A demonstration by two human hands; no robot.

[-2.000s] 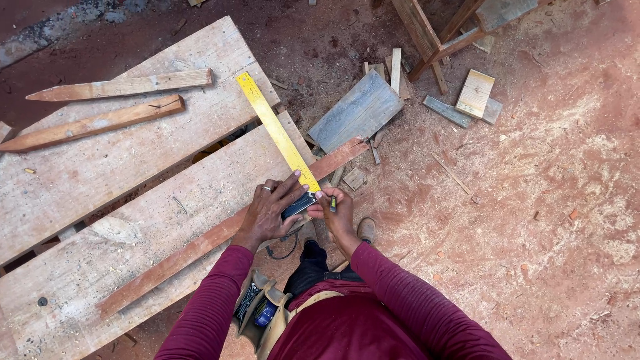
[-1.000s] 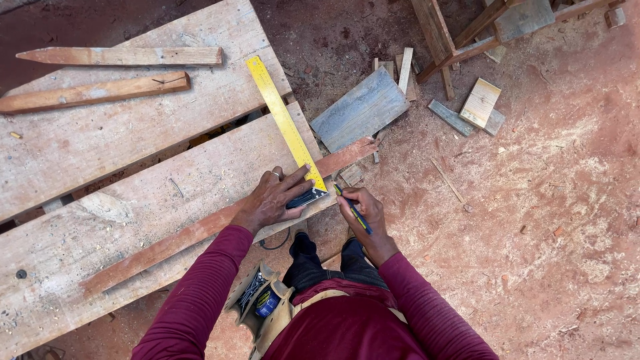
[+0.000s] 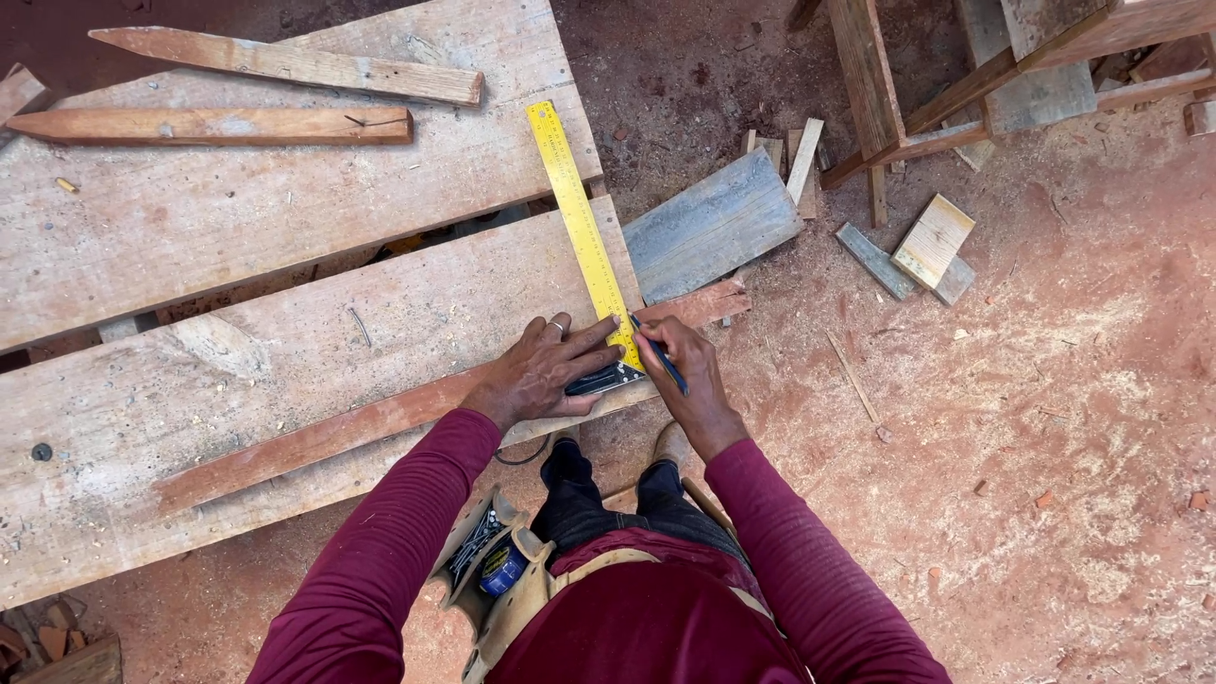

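A yellow try square (image 3: 581,223) with a black handle lies across a reddish wooden strip (image 3: 323,443) on the plank workbench (image 3: 456,318). My left hand (image 3: 546,369) is spread over the square's handle and the lower end of its blade, pressing them against the strip; a ring is on one finger. My right hand (image 3: 692,380) holds a dark blue pencil (image 3: 665,356), its tip at the right edge of the blade, over the strip. The strip's broken end juts past the bench edge. Part of the handle is hidden under my left fingers.
Two pointed wooden stakes (image 3: 285,66) lie on the bench's far plank. Past the bench end are a grey board (image 3: 712,228), wood offcuts (image 3: 934,241) and a wooden frame (image 3: 869,85) on the dirt floor. A tool pouch (image 3: 494,560) with nails and a tape measure hangs at my waist.
My right hand has moved from beside the square's corner up along the blade's right edge with the pencil. My left hand stays on the square.
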